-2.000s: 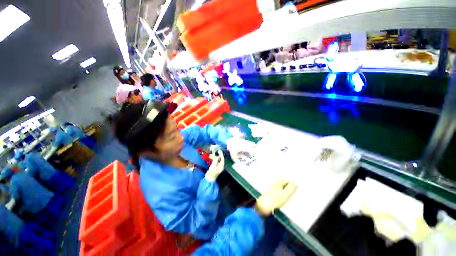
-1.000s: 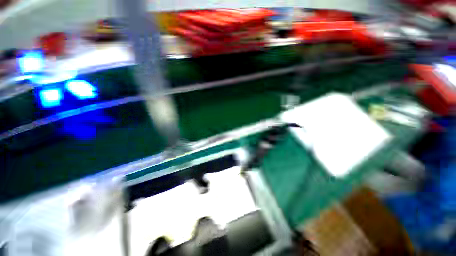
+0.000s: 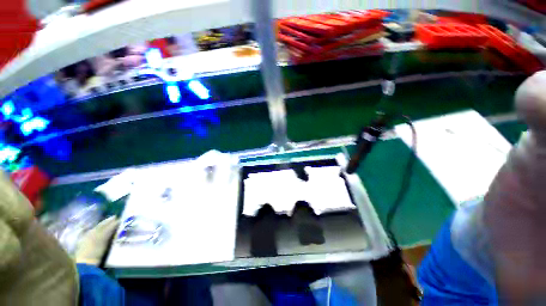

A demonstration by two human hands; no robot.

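My left hand, in a cream-yellow glove, is very close to the camera at the left edge, blurred and cut off. My right hand is raised close at the right edge, also blurred and cut off; its fingers are not clear. A white shaped pad with cut-out edges lies in the black-based fixture; no part lies in it. A black electric screwdriver hangs tilted by the fixture's upper right corner, its cord looping down.
White sheets lie left and right of the fixture, the left one with a wire loop. Another gloved hand, apparently a neighbour's, is beside clear parts. A metal post, blue-lit lamps and red trays are behind.
The view has swung from the neighbour on the left to the fixture and steadied. Both my hands now show large at the picture's sides.
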